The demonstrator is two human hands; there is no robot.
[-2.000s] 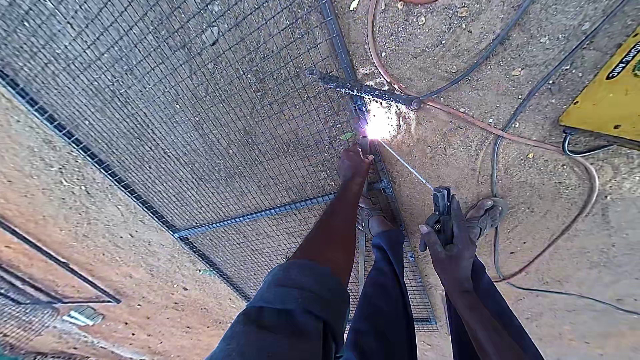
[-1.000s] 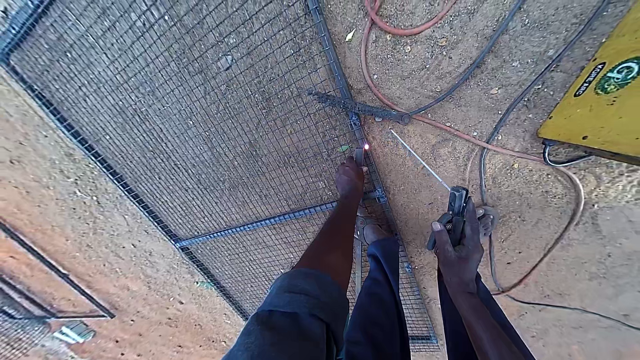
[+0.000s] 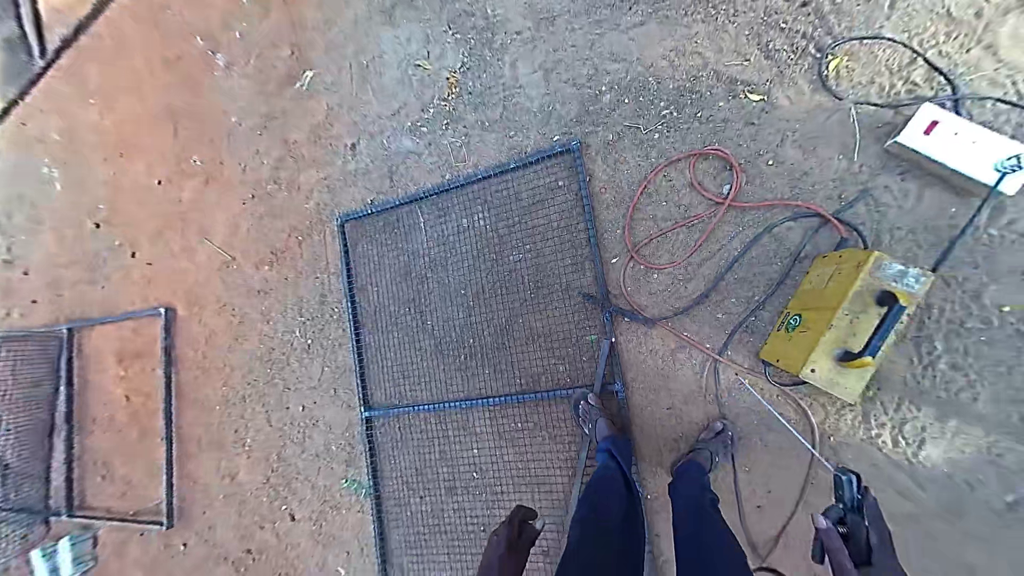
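Note:
My right hand point(image 3: 860, 532), at the lower right, is closed around a black welding electrode holder point(image 3: 850, 508) with a long thin electrode point(image 3: 788, 424) clamped in it, pointing up and left. At the bottom, my left hand point(image 3: 512, 540) hangs over the wire mesh, fingers curled; whether it holds anything is unclear. A mesh panel in a metal frame point(image 3: 480, 400) lies on the ground. A flat metal strip point(image 3: 602, 364) lies along its right side, partly under my sandalled foot. A dark clamp-like piece point(image 3: 620, 310) crosses the frame's right edge, joined to a cable.
A yellow welding machine point(image 3: 832, 320) stands to the right, with red cable point(image 3: 640, 200) and dark cables looped on the soil. A white switch box point(image 3: 960, 148) lies at the upper right. Another framed mesh piece point(image 3: 168, 416) is on the far left. My other foot point(image 3: 708, 448) is on bare ground.
The bright arc at the frame's right edge has gone. My left hand has left that edge and moved back toward me. The view has widened greatly, as from higher up.

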